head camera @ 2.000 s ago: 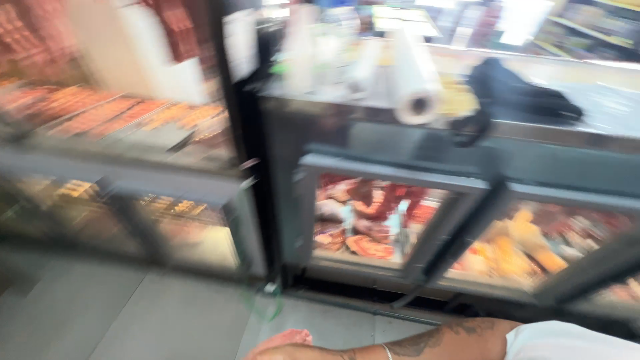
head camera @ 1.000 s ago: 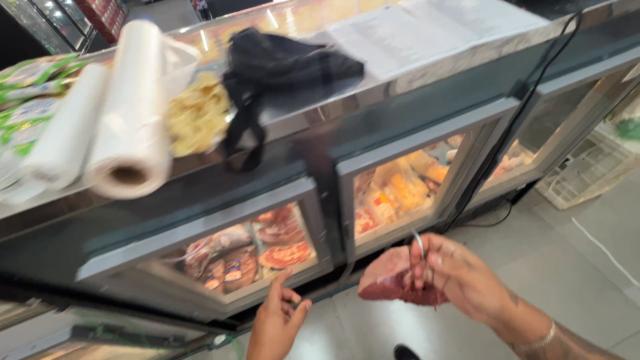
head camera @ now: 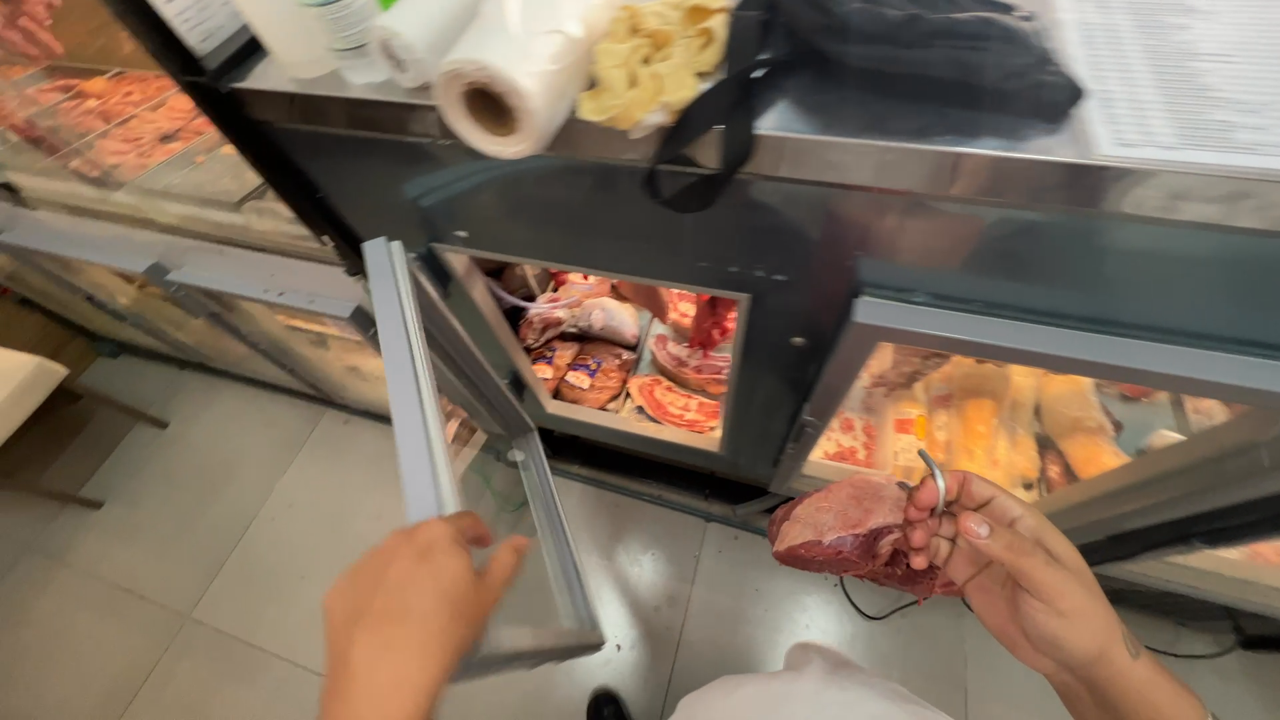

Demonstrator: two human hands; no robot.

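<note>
My right hand (head camera: 985,560) grips a metal meat hook (head camera: 936,482), and a piece of raw red meat (head camera: 855,530) hangs beside its fingers. My left hand (head camera: 425,590) is at the edge of the swung-out glass door (head camera: 408,390) of a display case; its fingers are bent around or against the frame, and whether they grip it is hard to tell. Behind that door the case opening shows packed meat (head camera: 595,375), raw cuts and a sliced cut (head camera: 675,403). To the right, a second framed door (head camera: 1060,335) stands in front of yellowish packaged pieces (head camera: 985,415).
On the steel counter (head camera: 900,165) lie a plastic film roll (head camera: 510,85), yellow curled pieces (head camera: 655,60), a black cloth item (head camera: 920,65) with a hanging strap, and printed sheets (head camera: 1190,80). Another case (head camera: 120,130) stands at left. A cable (head camera: 875,612) trails low at right.
The left case door, shut one second ago, now stands open. My left hand has moved to its edge. My right hand still holds the hook with the meat. The view has shifted.
</note>
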